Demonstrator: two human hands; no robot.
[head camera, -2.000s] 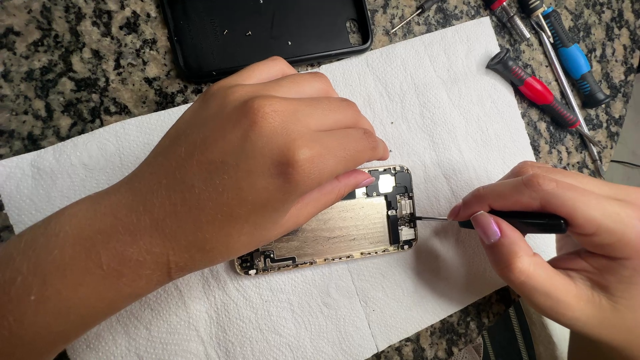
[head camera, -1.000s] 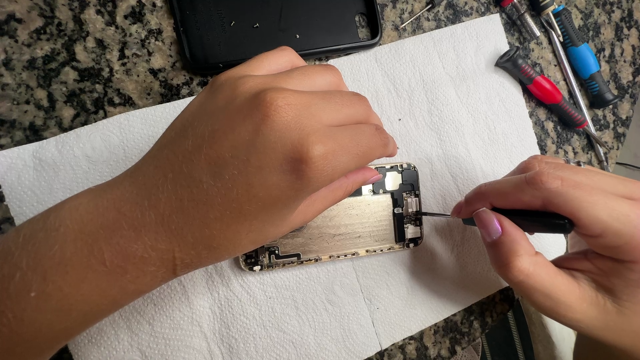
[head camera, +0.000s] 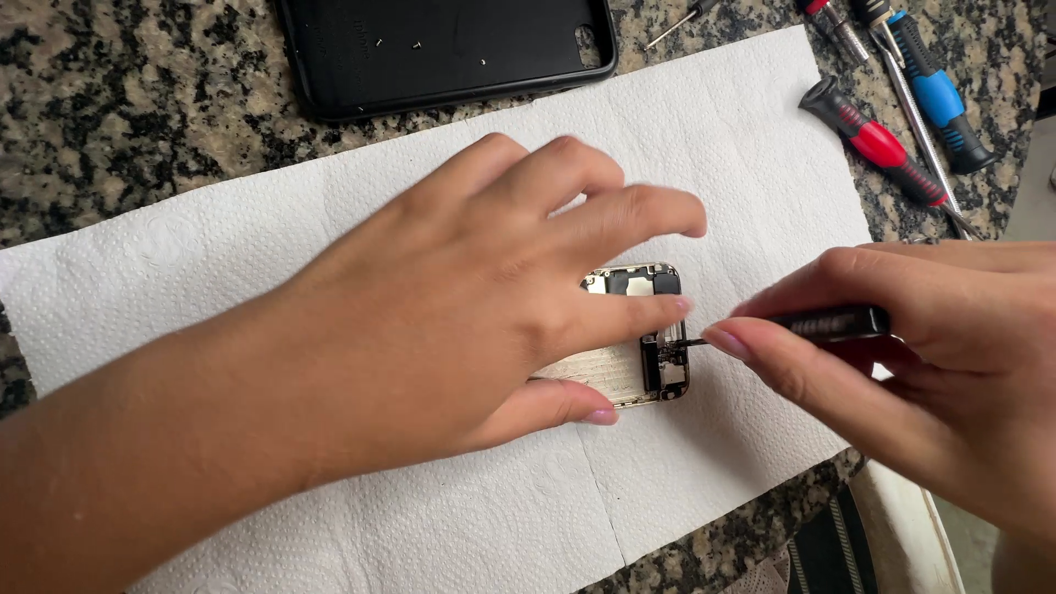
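Note:
An opened smartphone housing lies on a white paper towel, its metal inner plate and small parts showing. My left hand spreads over it and hides much of it. The index finger reaches across the housing to its right end, and the thumb rests at the lower edge. Between the thumb and fingers of my right hand is a thin tool with a black handle, likely a small screwdriver. Its shaft meets the parts at the housing's right end; the very tip is hard to make out.
A black phone case with several tiny screws in it lies at the top. Top right on the granite counter are a red and black screwdriver, a blue and black one and a metal tool. Another thin driver lies beside the case.
My left hand has spread its fingers; the index finger now crosses the housing's right end and the thumb shows at its lower edge. My right hand still holds the tool at that end.

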